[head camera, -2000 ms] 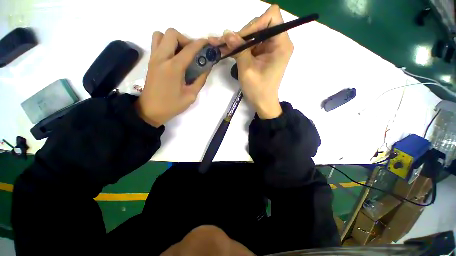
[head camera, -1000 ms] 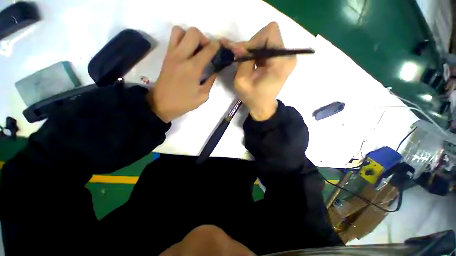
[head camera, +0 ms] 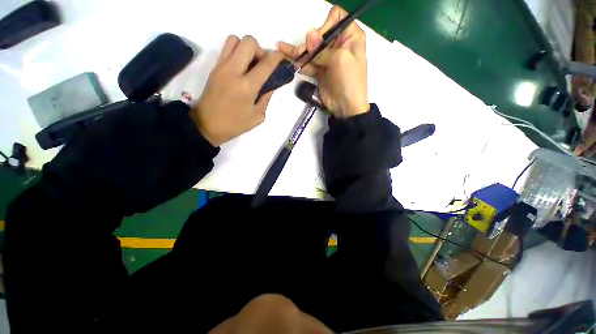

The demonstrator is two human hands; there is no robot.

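My left hand (head camera: 238,91) is closed around a small dark handheld device (head camera: 277,79); its far end shows beyond my fingers. My right hand (head camera: 336,62) holds dark tweezers (head camera: 331,32), their points down at the end of the device. Whether the points touch it is too small to tell. The assembly hammer (head camera: 280,162) lies on the white bench below my hands, its dark head partly beside my right wrist. A dark flat housing part (head camera: 417,134) lies right of my right sleeve, partly covered by it.
On the left lie a black oval case-like object (head camera: 155,66), a grey-green block (head camera: 67,99), a long black tool (head camera: 82,122) and another dark object (head camera: 27,23). A blue and yellow controller (head camera: 491,207) stands at the right bench end above cardboard boxes (head camera: 489,251). Part of a person shows far right.
The tweezers have swung from nearly level to steeply up and right, and my right hand has moved up slightly. The device in my left hand has been turned. The camera view has shifted.
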